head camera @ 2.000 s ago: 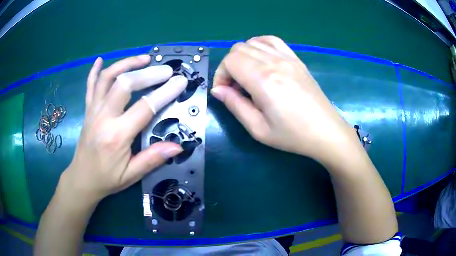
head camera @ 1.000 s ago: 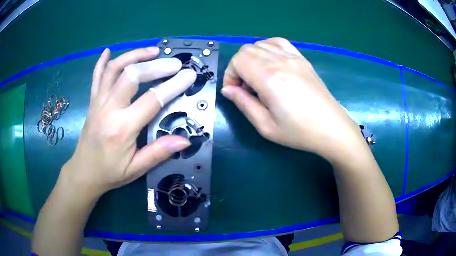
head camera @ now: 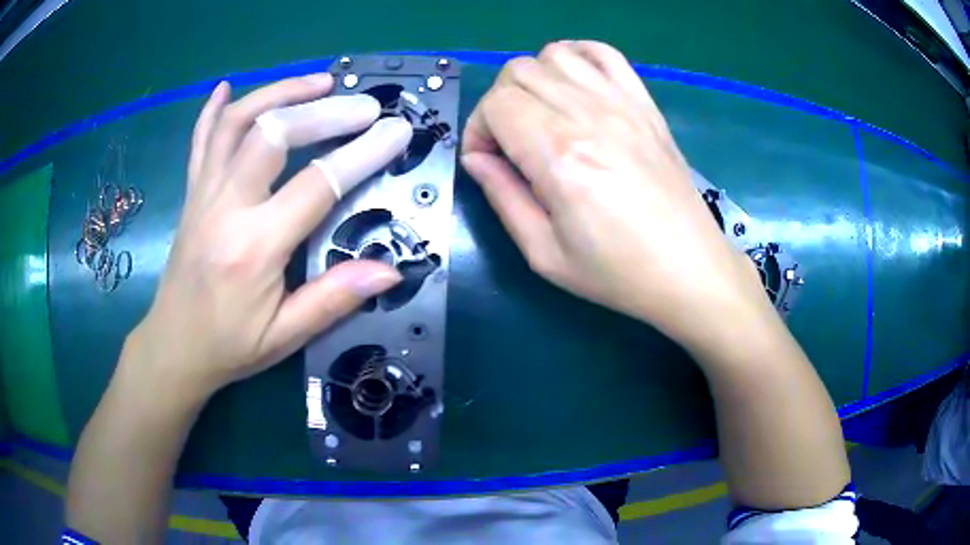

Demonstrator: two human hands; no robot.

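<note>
A grey three-hole plate (head camera: 417, 309) lies upright in view on the mat. My left hand (head camera: 239, 240) rests over its left side, two whitish finger cots on the fingers at the top opening and the thumb at the middle opening. A wire ring (head camera: 372, 395) sits at the centre of the bottom opening. Small shiny levers show at the openings. My right hand (head camera: 590, 176) is just right of the plate's top, thumb and fingertips together; whether a thin wire is between them cannot be told.
A loose pile of wire rings (head camera: 105, 231) lies at left, beside a brighter green patch (head camera: 26, 303). Another plate (head camera: 738, 227) lies partly hidden under my right forearm. Blue tape (head camera: 863, 266) crosses the mat at right. Part of another person's clothing (head camera: 946, 436) shows at the far right edge.
The plate and both hands shifted right, then up a little in view. More of the plate beside my right forearm now shows. The right fingertips stay pinched near the top opening.
</note>
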